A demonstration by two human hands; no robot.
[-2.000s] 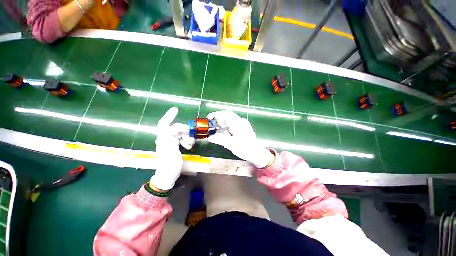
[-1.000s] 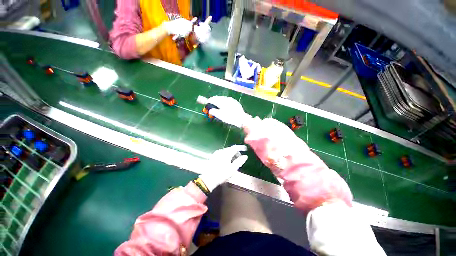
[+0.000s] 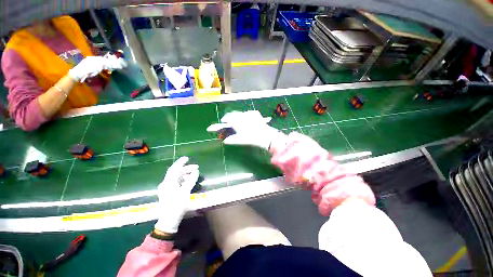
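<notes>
My right hand (image 3: 246, 129), in a white glove, is over the middle of the green conveyor belt (image 3: 200, 157). Its fingers are around a wound coil component (image 3: 225, 132), which is mostly hidden under the glove; only a dark and orange part shows. My left hand (image 3: 177, 188), also gloved in white, is above the belt's near edge with its fingers partly bent and apart. No component shows in it. A dark patch beside its fingers is too unclear to name.
Several black-and-orange components lie left (image 3: 136, 146) and right (image 3: 319, 106) on the belt. A co-worker (image 3: 40, 70) is across at left. Blue (image 3: 178, 82) and yellow (image 3: 208, 81) bins stand beyond the belt. Red-tipped pliers (image 3: 67, 253) lie at near left. Metal trays (image 3: 340, 40) are stacked at far right.
The view has turned right, and the divided tray at left is mostly out of view. Two seconds ago both hands held a component together; now they are apart, the right reaching over the belt.
</notes>
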